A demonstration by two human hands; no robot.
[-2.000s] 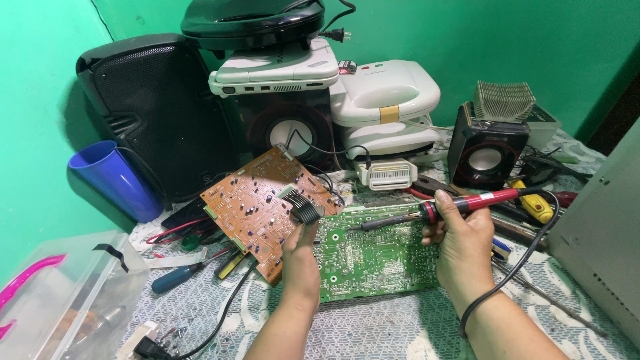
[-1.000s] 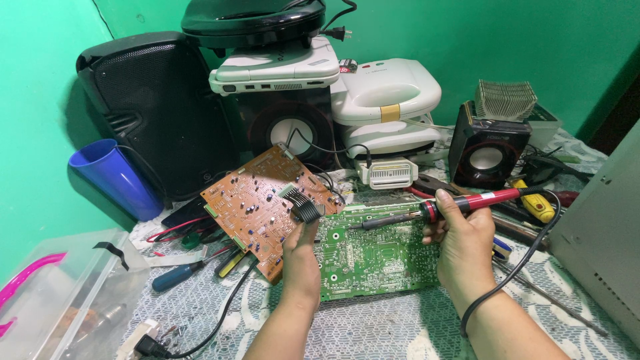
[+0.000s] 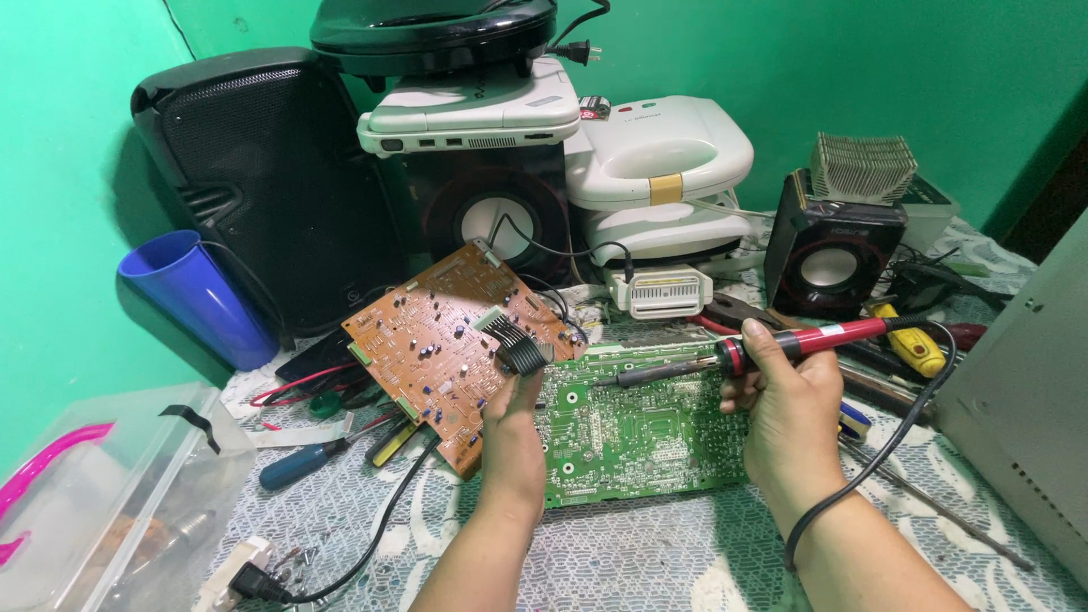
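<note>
A green circuit board [image 3: 646, 433] is tilted up between my hands, its face full of solder points. My left hand [image 3: 514, 450] grips its left edge, with the fingers partly hidden behind it. In my right hand [image 3: 790, 399] is a soldering iron [image 3: 829, 336] with a red and black handle, its tip pointing left over the board's upper part; whether it touches is unclear. Fingers of that hand are also at the board's right edge. A black ribbon cable [image 3: 520, 350] rises by my left fingertips from an orange-brown circuit board [image 3: 442, 340] behind on the left.
A clear plastic box [image 3: 144, 493] and a power plug in a white socket [image 3: 234, 578] lie front left. Blue-handled screwdriver [image 3: 302, 463], blue cup [image 3: 200, 297] and black speaker [image 3: 272, 187] stand or lie beyond. A metal case [image 3: 1020, 399] borders the right, near pliers and a small speaker [image 3: 833, 255].
</note>
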